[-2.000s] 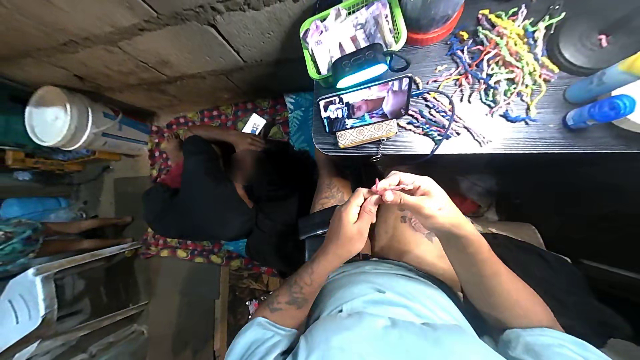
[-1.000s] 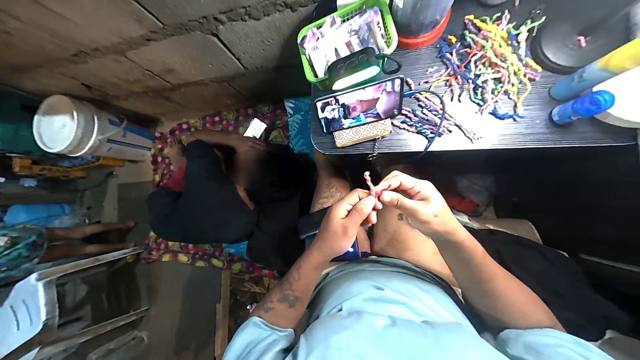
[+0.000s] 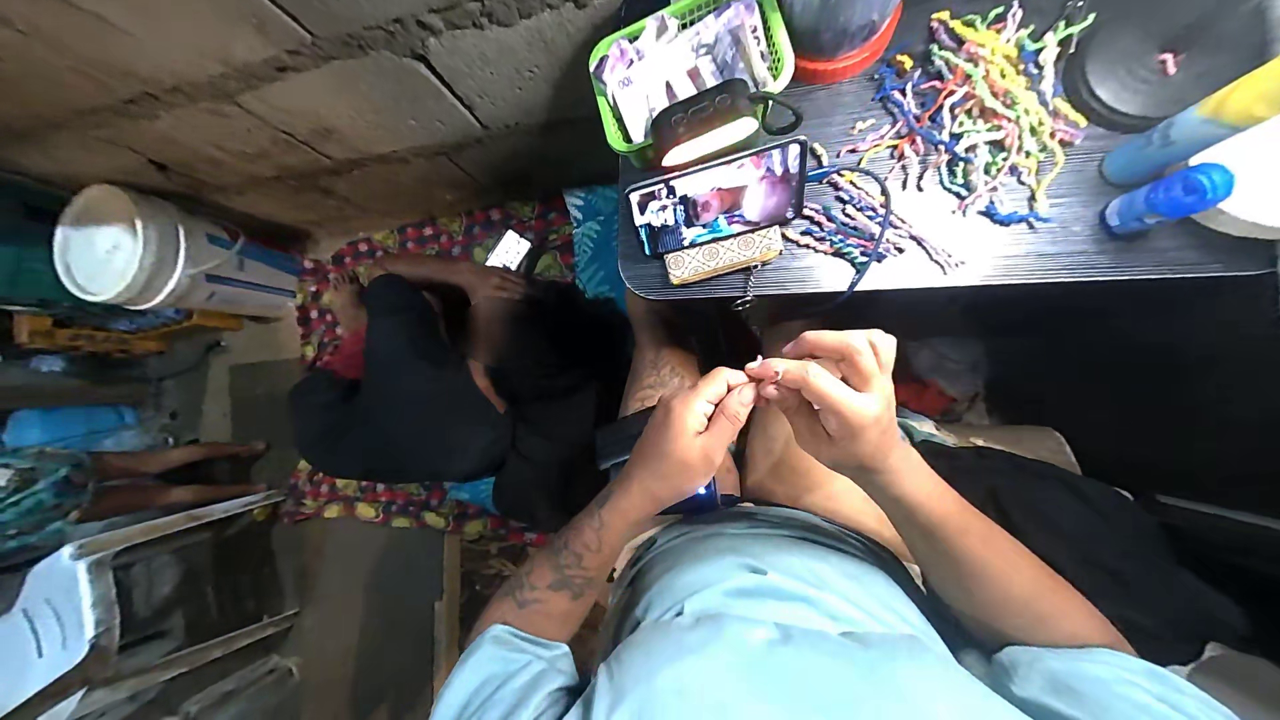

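Observation:
My left hand and my right hand meet over my lap, just off the table's front edge. Their fingertips pinch a small pale pink strand, mostly covered by the fingers. On the dark table lies a loose heap of multicoloured twisted strands. A flatter group of twisted strands lies nearer to me, beside a phone propped up with its screen lit. In front of the phone is a patterned pouch with a key ring.
A green plastic basket holding banknotes, a lit portable lamp and a red-rimmed container stand at the table's back left. At right are a black round lid and a blue bottle. A person lies on a patterned mat.
The pink strand stood up above my fingertips one second ago; now little of it shows between them. Both hands remain together over my lap.

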